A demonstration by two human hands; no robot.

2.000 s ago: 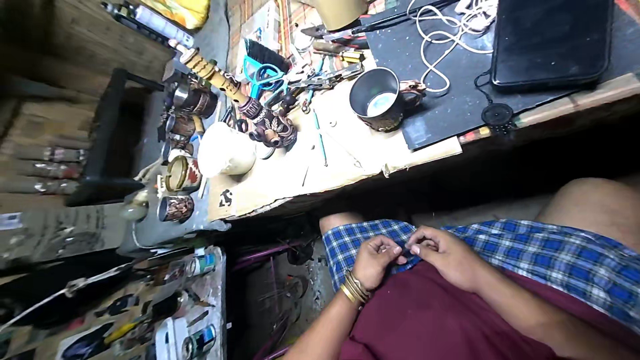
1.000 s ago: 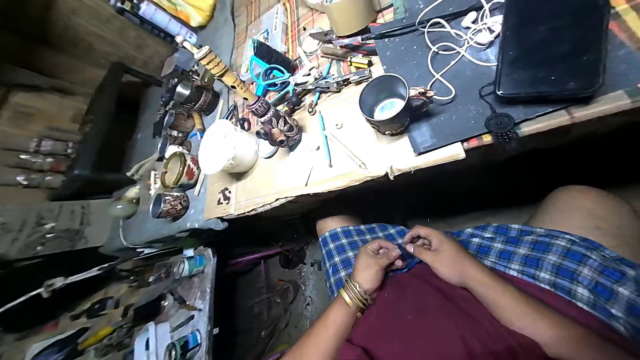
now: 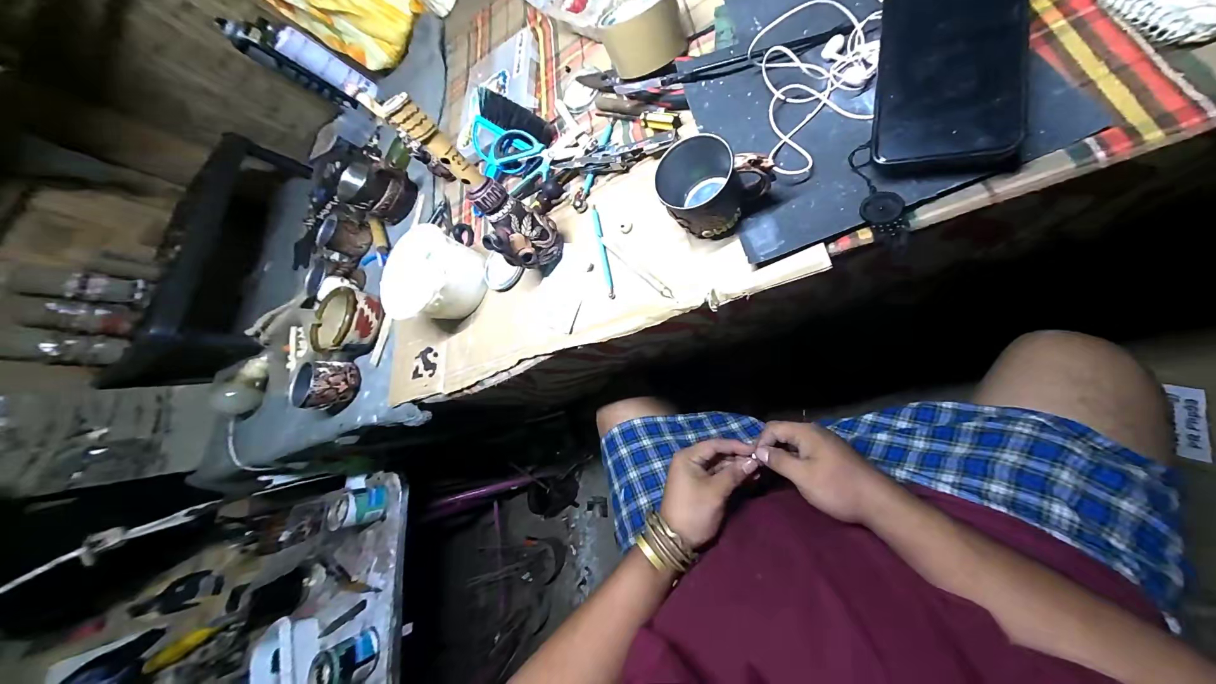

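My left hand (image 3: 701,489), with several gold-coloured bangles (image 3: 665,543) at the wrist, is over my lap, its thumb and fingertips pinched on a tiny pale piece (image 3: 753,458). Against it, the fingertips of my right hand (image 3: 819,467) pinch at the same piece, which is too small to identify. Both hands rest above the blue plaid shorts (image 3: 674,446) and maroon shirt. Beyond them, on the table's cardboard, lie a light-blue thin tool (image 3: 603,252) and a pale thin stick (image 3: 641,270), near a dark mug (image 3: 701,185) with a decorated outside.
A white tub (image 3: 432,274), a carved brown figure (image 3: 522,233), blue-handled scissors (image 3: 513,147) and small decorated pots (image 3: 326,385) crowd the table's left. A black tablet or phone (image 3: 950,85) and white earphones (image 3: 807,95) lie at right. At lower left, a tray (image 3: 397,570) holds small tins.
Both hands stay together over the lap, with the fingertips now closer to each other than before.
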